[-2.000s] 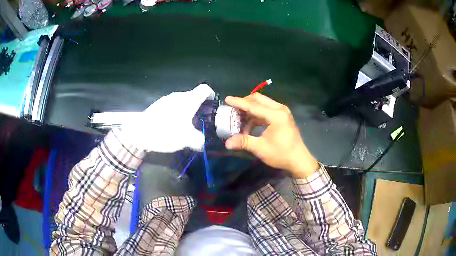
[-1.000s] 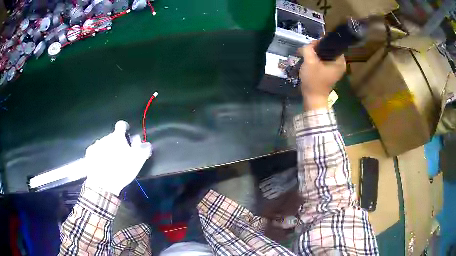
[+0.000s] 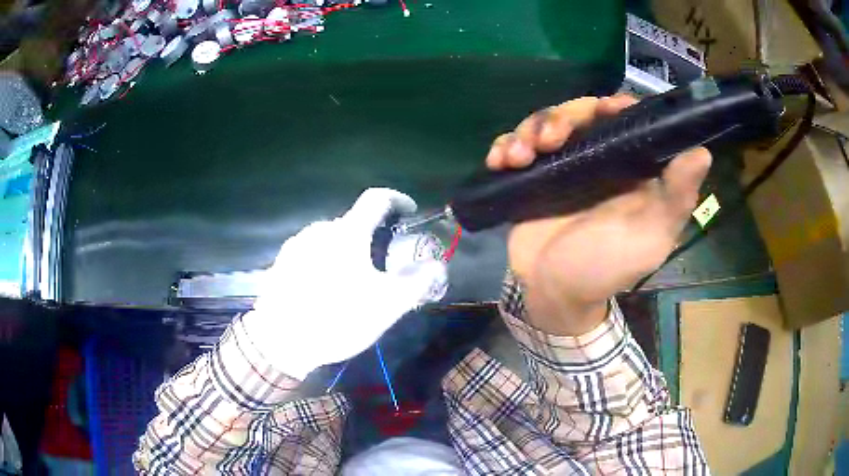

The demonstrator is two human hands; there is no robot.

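My left hand [image 3: 330, 284], in a white glove, grips the end of a silver-white metal channel [image 3: 222, 287] and a round silver motor [image 3: 419, 253]. The fingers hide most of the joint and the dark fitting. A red lead [image 3: 453, 244] shows beside the motor, and blue wires [image 3: 386, 376] hang below. My bare right hand [image 3: 596, 223] holds a black electric screwdriver [image 3: 605, 153], tilted with its cord end up to the right. Its thin bit points left, with its tip at the motor's upper edge by the gloved fingers. Whether a screw is there cannot be told.
A motor pile [image 3: 154, 42] lies at the far left of the green mat. Metal channels [image 3: 53, 223] lie at left. A metal box [image 3: 659, 58] stands behind the screwdriver. Cardboard boxes [image 3: 801, 218] and a black phone [image 3: 747, 374] are at right. A blue basket [image 3: 126, 390] is below left.
My right hand has brought the screwdriver from beside the metal box to the motor end in my left hand. Earlier, my right hand held the motor. The view has also shifted.
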